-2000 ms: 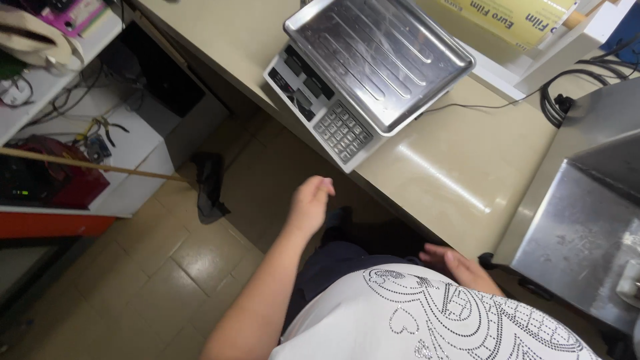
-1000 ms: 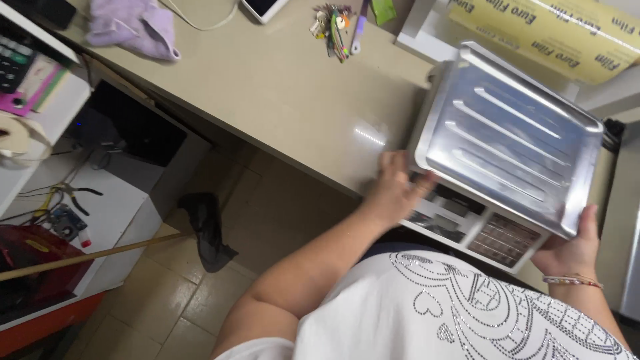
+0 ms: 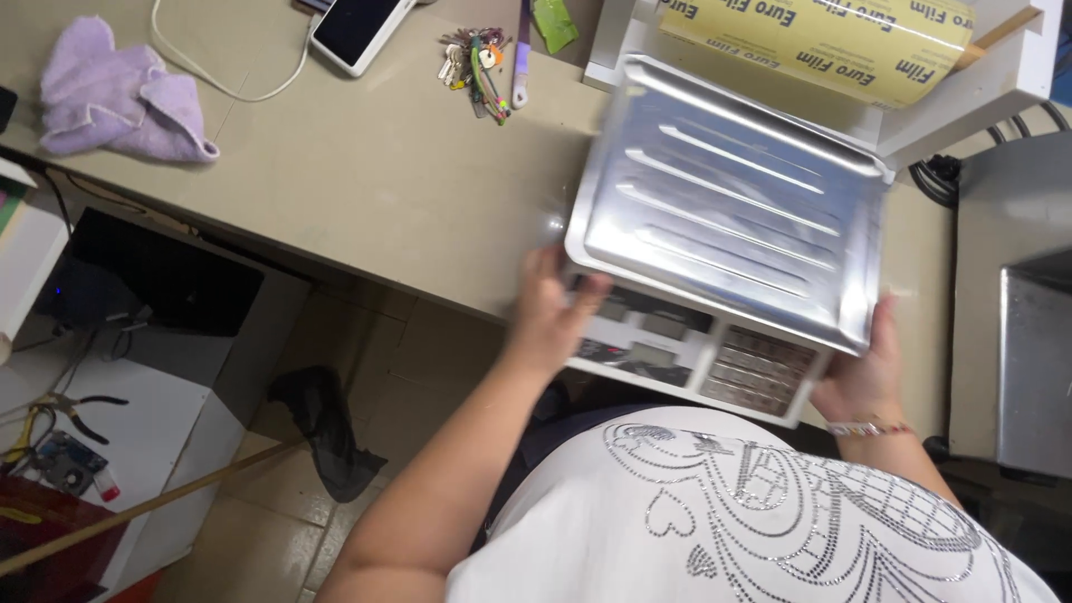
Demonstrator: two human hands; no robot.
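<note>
A digital counter scale with a stainless steel weighing pan point(image 3: 729, 209) stands at the front edge of the beige counter, its display and keypad panel point(image 3: 758, 368) facing my body. My left hand point(image 3: 553, 310) grips the scale's left front corner, thumb over the panel's edge and fingers along the side. On the other side, my right hand point(image 3: 867, 368) holds the right front corner, its fingertips beside the pan's rim; that wrist wears a beaded bracelet point(image 3: 868, 429). The undersides of the scale and the fingers beneath it are hidden.
Behind the scale, a roll of yellow printed film point(image 3: 821, 42) sits in a white holder point(image 3: 963, 109). A metal appliance point(image 3: 1017, 318) is at right. Keys point(image 3: 479, 67), a white handheld device point(image 3: 360, 33) and a lilac cloth point(image 3: 121, 96) lie on the counter point(image 3: 360, 184). A wooden stick point(image 3: 151, 507) crosses lower left.
Two seconds ago both hands were off the scale; now they hold its two front corners. The scale has turned, with its panel now facing my body. The view has shifted.
</note>
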